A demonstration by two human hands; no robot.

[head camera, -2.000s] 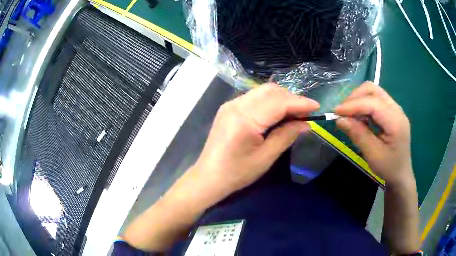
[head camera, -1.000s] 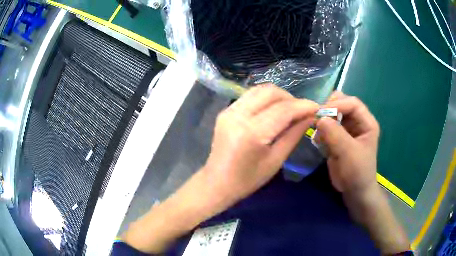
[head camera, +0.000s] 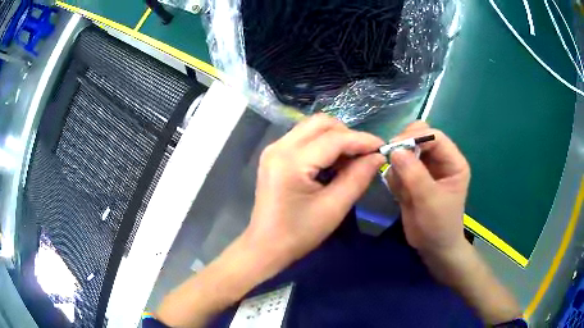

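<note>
My left hand (head camera: 310,182) pinches the left end of a thin black part between thumb and index finger. A white sleeve (head camera: 397,147) sits around the black part, and the part's black tip (head camera: 425,138) sticks out on the right. My right hand (head camera: 429,186) holds the sleeve between thumb and fingers. More white material shows below the sleeve, partly hidden by the right thumb. A clear plastic bag (head camera: 225,45) full of black parts (head camera: 320,48) lies just beyond my hands.
The black mesh belt (head camera: 105,128) runs on the left, with small white pieces (head camera: 105,213) on it. Its broad white side rail (head camera: 186,192) lies beside my left forearm. Long white strips (head camera: 526,48) lie on the green mat (head camera: 506,128) at the right. Yellow tape (head camera: 496,239) edges the mat.
Two seconds ago the white piece was at the black part's right end. Now the black tip projects beyond the sleeve on the right. The white belt pieces have moved down and left in view.
</note>
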